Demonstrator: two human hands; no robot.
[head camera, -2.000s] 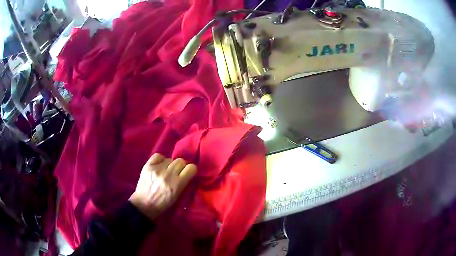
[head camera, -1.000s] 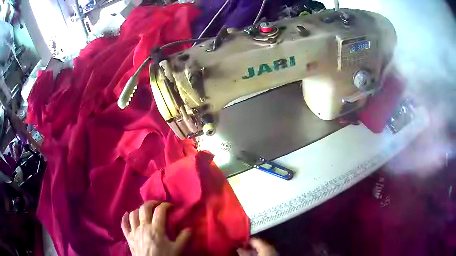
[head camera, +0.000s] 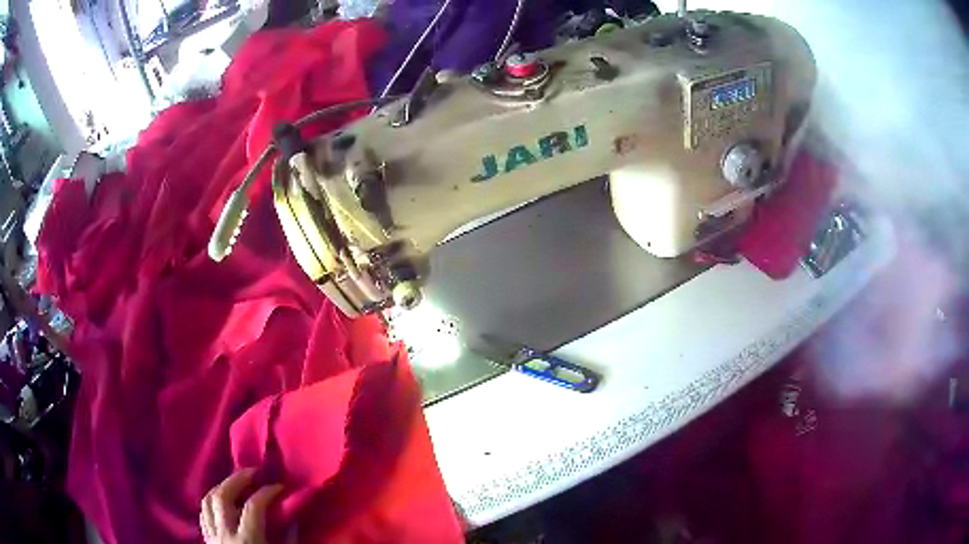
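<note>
The red fabric (head camera: 191, 351) lies heaped left of and behind the sewing machine (head camera: 499, 159). Its front part lies folded at the table's front left, with an edge close to the bright needle area (head camera: 417, 332). My left hand (head camera: 239, 510) is at the bottom edge, partly cut off, with its curled fingers on the fabric fold; whether they pinch it is unclear. My right hand is not in view. The presser foot is lost in the lamp's glare. Blue-handled thread snips (head camera: 555, 370) lie right of the needle area.
The pale lamp tip (head camera: 228, 223) hangs left of the machine head. A purple fabric (head camera: 452, 37) lies behind the machine. A red scrap (head camera: 786, 218) and a shiny metallic cluster (head camera: 834, 242) lie at the right end. The white table edge (head camera: 638, 420) curves along the front.
The view has shifted, moving the machine left. My left hand has moved lower and left in the picture. My right hand, seen at the bottom edge a second ago, is gone. The front fabric lies flatter.
</note>
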